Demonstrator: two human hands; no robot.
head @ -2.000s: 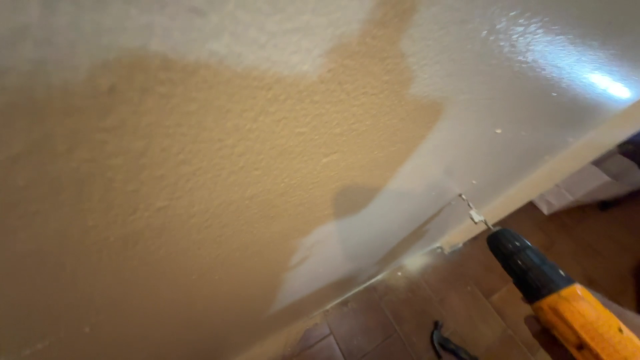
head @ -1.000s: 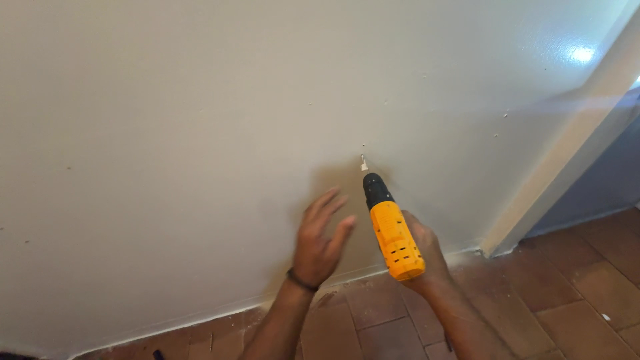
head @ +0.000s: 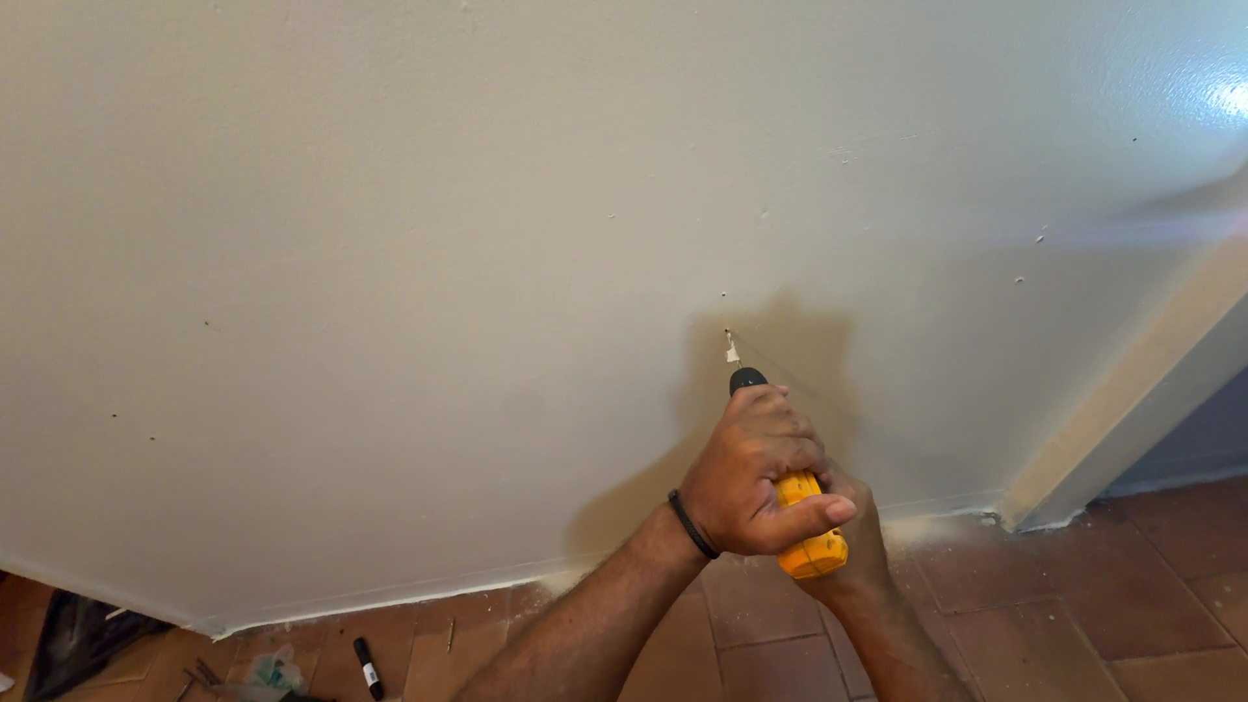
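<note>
A yellow and black power drill (head: pixel 814 556) points at the painted wall (head: pixel 439 292), its bit (head: pixel 732 348) with a piece of white tape around it. The bit's tip is at a small hole in the wall. My left hand (head: pixel 765 468), with a dark band at the wrist, is wrapped over the front of the drill body, just behind the black chuck. My right hand (head: pixel 858 526) holds the drill from behind and to the right, mostly hidden by the drill and my left hand. Another small hole (head: pixel 723 293) shows above the bit.
Terracotta floor tiles (head: pixel 994 575) run along the wall's foot, with pale dust on them. A black marker (head: pixel 369 668), a thin drill bit (head: pixel 450 634) and a crumpled plastic bag (head: pixel 276 671) lie at lower left. A raised wall edge (head: pixel 1131 390) stands at the right.
My left hand, open beside the drill one second ago, has closed over the drill's front. The drill bit stays at the wall. The view has shifted greatly since two seconds ago.
</note>
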